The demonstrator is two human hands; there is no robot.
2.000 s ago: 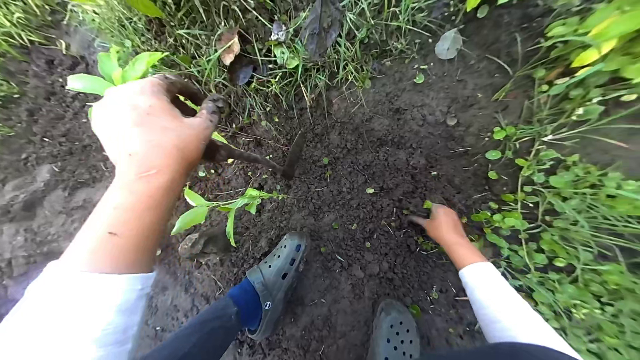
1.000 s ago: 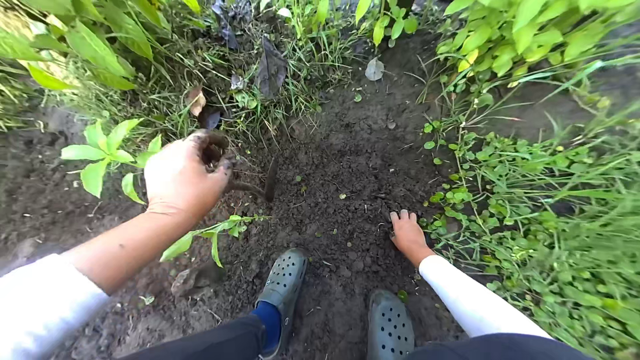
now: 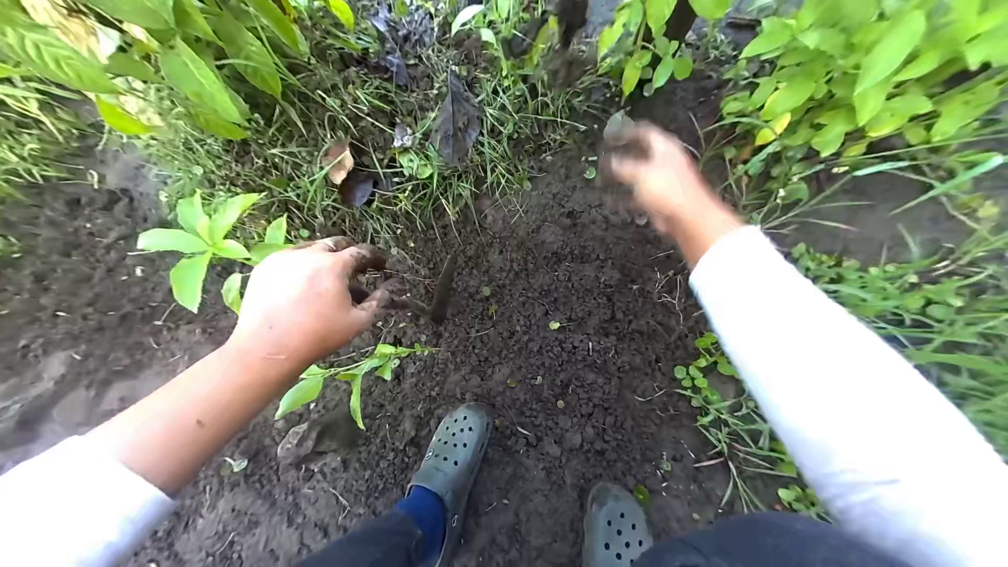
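My left hand (image 3: pixel 311 295) is closed around the handle of a small soil-coated hand hoe, whose narrow blade (image 3: pixel 443 290) rests at the left side of the loose dark soil (image 3: pixel 551 315). My right hand (image 3: pixel 654 177) is raised over the upper right of the soil, blurred, its fingers dirty and curled. Dark clods appear in the air beyond it, near the top of the view. Whether anything stays in those fingers cannot be made out. A leafy cut-looking sprig (image 3: pixel 358 374) lies just below my left hand.
Grey clogs (image 3: pixel 453 457) are on my feet at the bottom. A young green plant (image 3: pixel 206 244) grows at the left, beside a stone (image 3: pixel 298 442) lower down. Grass and a dark dry leaf (image 3: pixel 457 122) border the soil above; low weeds (image 3: pixel 713 378) grow along the right.
My right hand has moved from the soil at the lower right up to the far side. Dark clods now show in the air there. My left hand still holds the hoe.
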